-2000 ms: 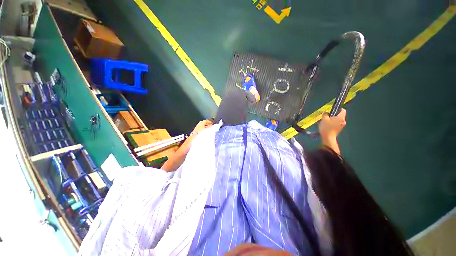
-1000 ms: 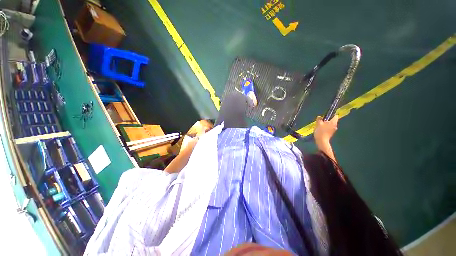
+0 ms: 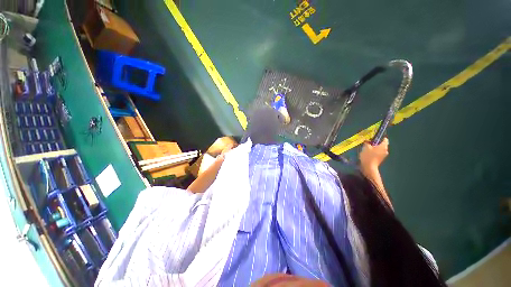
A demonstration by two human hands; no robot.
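Observation:
The trolley deck [image 3: 322, 124], black and ribbed with white hand-drawn marks, lies flat on the floor in front of me. Its tubular push handle [image 3: 399, 92], with a worn silver grip, rises on the right. My right hand [image 3: 375, 151] is closed around the lower end of the grip. My left hand [image 3: 227, 147] is low beside my striped clothing, small and partly hidden; its fingers are unclear and I cannot tell whether it holds anything. A blue shoe [image 3: 279, 102] rests on the deck, below a dark trouser leg.
A green bench [image 3: 84, 109] with blue parts bins [image 3: 39, 122] and a paper sheet [image 3: 108, 180] runs along the left. Beside it are a blue stool [image 3: 131, 73], a carton [image 3: 112, 32] and white bars [image 3: 171, 161] on brown boxes. Yellow lines [image 3: 207, 61] cross the floor.
The trolley handle and my right hand sit slightly lower and farther right in view than one second ago. My right hand stays on the grip. The view has shifted over the bench.

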